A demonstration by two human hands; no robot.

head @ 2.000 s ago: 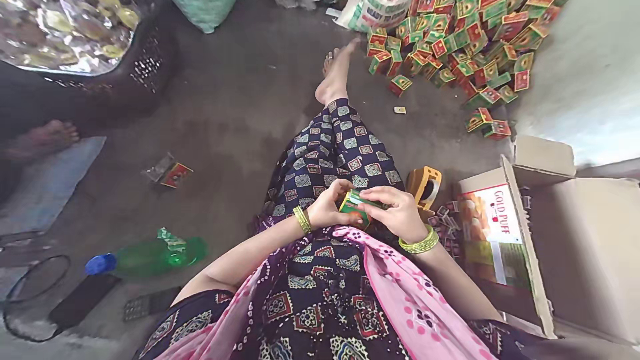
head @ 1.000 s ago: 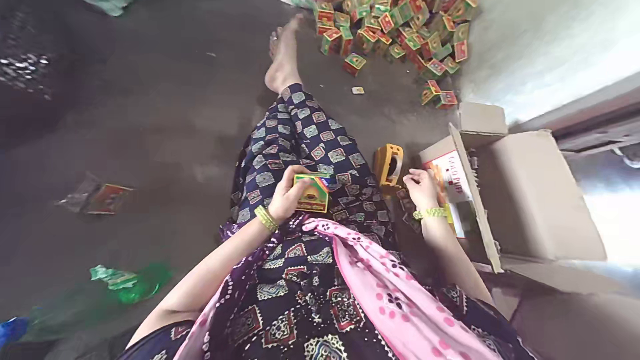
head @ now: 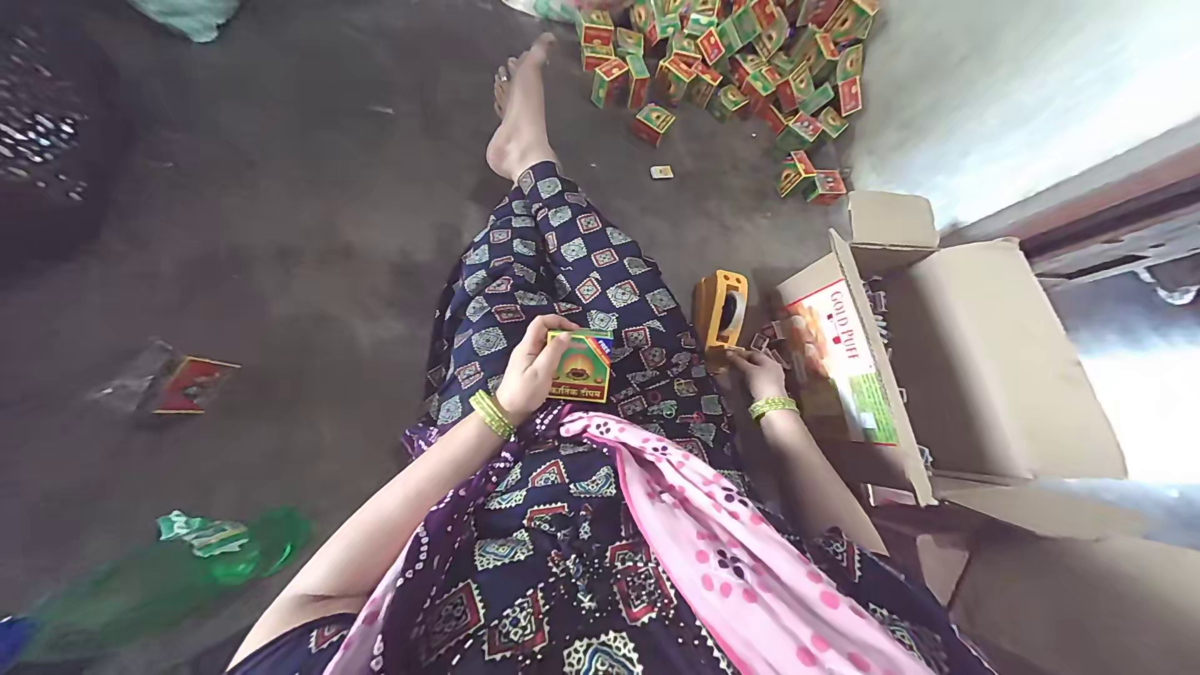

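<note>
My left hand (head: 532, 366) is closed on the left edge of a small green and yellow printed box (head: 579, 366), which rests over my lap with its printed face up. Beside my right thigh stands a yellow tape dispenser (head: 722, 309) with a roll of tape in it. The fingers of my right hand (head: 757, 373) are at the near end of this dispenser; whether they grip it or only touch it cannot be told.
Many red and green small boxes (head: 694, 56) are heaped on the floor ahead, right of my foot. An opened cardboard carton (head: 1003, 366) stands at the right. A green plastic bottle (head: 141, 581) and a red packet (head: 192, 384) lie at the left.
Two seconds ago both hands were together at the small box. My right hand has since moved right, away from it, to the tape dispenser. My left hand still holds the box.
</note>
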